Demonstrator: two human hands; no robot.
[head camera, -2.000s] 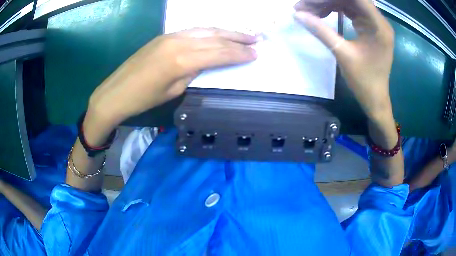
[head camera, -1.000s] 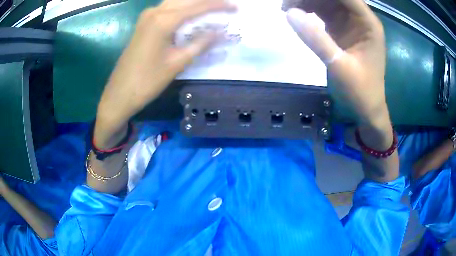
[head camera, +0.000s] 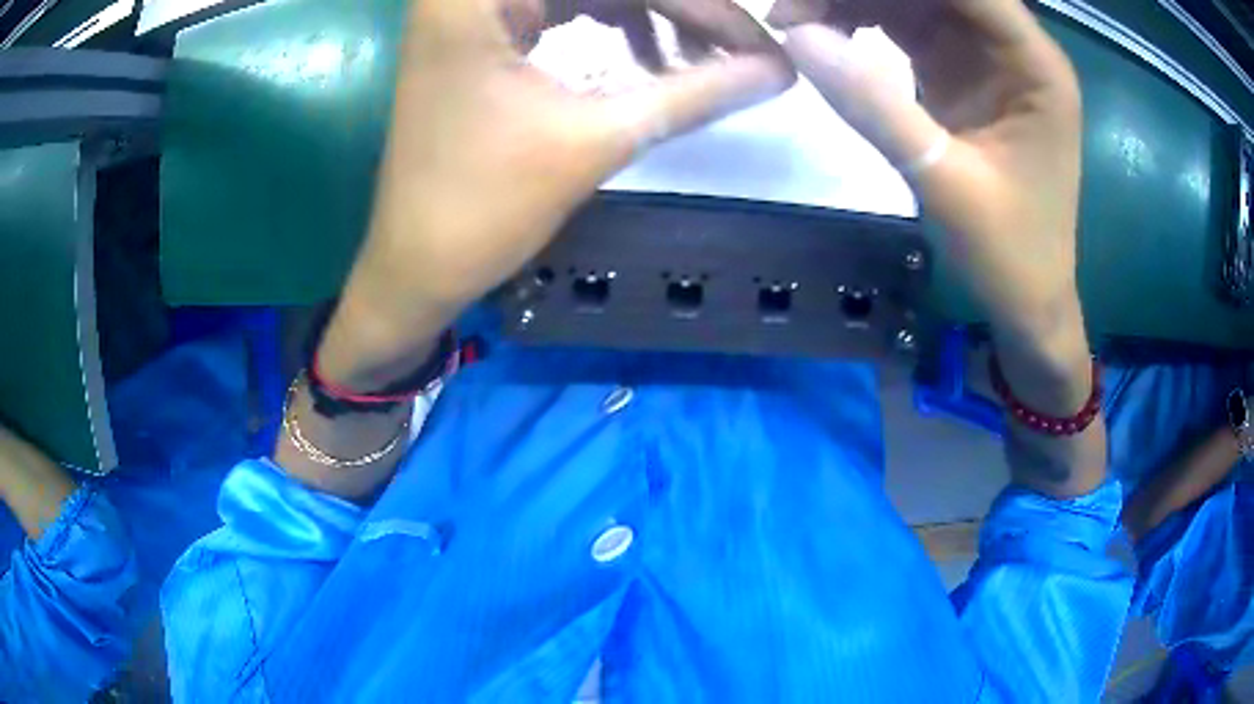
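A dark grey fixture bar (head camera: 715, 275) with a row of small black openings and screws at its ends lies along the near edge of the bright white panel (head camera: 770, 151). My left hand (head camera: 536, 138) is over the panel's left part, its wrist beside the bar's left end. My right hand (head camera: 976, 151) is over the panel's right side, with a pale covering on the thumb. The fingertips of both hands come close together at the top edge of the picture. Whether something small is held between them cannot be seen.
Green bench top (head camera: 261, 179) extends on both sides. A grey post (head camera: 83, 96) stands at the left. Pale rails (head camera: 1169, 62) run at the upper right. A neighbour's forearm and blue sleeve (head camera: 69, 591) show at the lower left, another person's arm (head camera: 1183, 468) at the right.
My left hand has moved right and up over the panel, its fingertips now beside those of my right hand. My right hand has stayed nearly in place.
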